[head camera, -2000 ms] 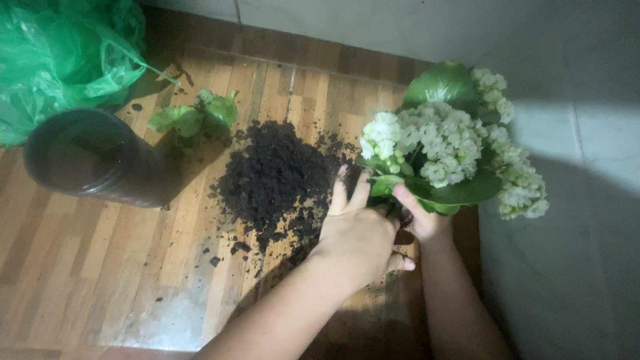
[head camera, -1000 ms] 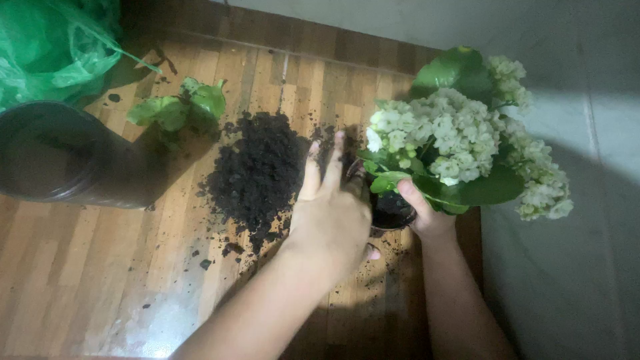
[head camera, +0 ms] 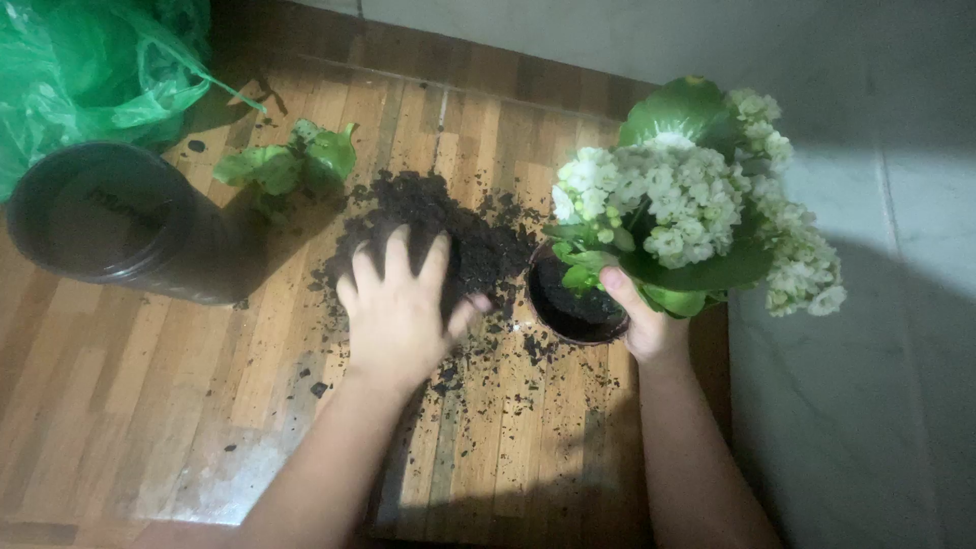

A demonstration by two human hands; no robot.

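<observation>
My left hand (head camera: 396, 313) lies with spread fingers on the near side of a heap of dark potting soil (head camera: 488, 244), its fingertips touching the soil. On the right, my right hand (head camera: 652, 320) grips the flowering plant and its small pot, the thumb up among the leaves; its other fingers are hidden. The plant's double white blooms (head camera: 690, 198) and broad green leaves lean right over the pot. The round plant pot (head camera: 583, 335) holds dark soil and stands just right of the heap.
A dark, clear-rimmed plastic container (head camera: 107, 213) stands at left. Behind it is a crumpled green plastic bag (head camera: 91, 69). Loose leafy cuttings (head camera: 286, 164) lie between container and soil. Soil crumbs are scattered over the wood-strip surface (head camera: 191, 366). A tiled wall (head camera: 831, 427) borders the right side.
My left hand has moved left from beside the pot onto the soil heap. The pot's opening, largely covered two seconds ago, now shows. My right hand has stayed at the plant.
</observation>
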